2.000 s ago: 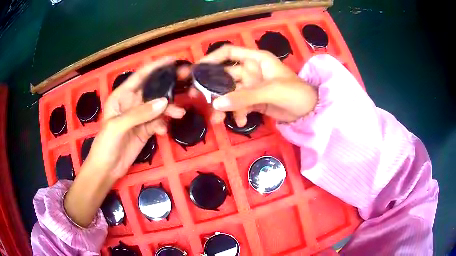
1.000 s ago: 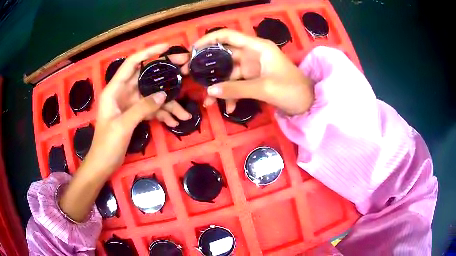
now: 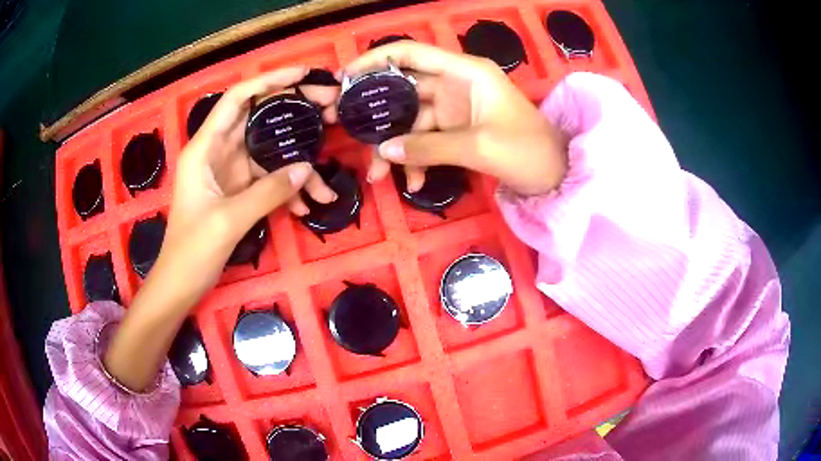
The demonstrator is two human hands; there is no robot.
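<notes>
My left hand [image 3: 221, 171] holds a black-rimmed round watch head [image 3: 284, 131], with the thumb at its lower edge. My right hand [image 3: 477, 122] holds a silver-rimmed watch head [image 3: 378, 106], with the thumb at its lower right edge. The two watches are side by side, a small gap apart, above the foam tray. Both screens are lit, showing several lines of small white text on black. The fingers behind the watches are partly hidden.
The red foam tray [image 3: 441, 351] lies below, with dark watch heads [image 3: 365, 318] in many square pockets. Some faces [image 3: 476, 288] show white patches or glare. A thin brown edge [image 3: 207, 45] runs behind the tray on the dark green surface [image 3: 135, 31]. Pink sleeves cover both forearms.
Since two seconds ago, both watches have turned from tilted to facing me. Their text is sharper than one second ago and shows more lines. Both hands have shifted slightly up in view.
</notes>
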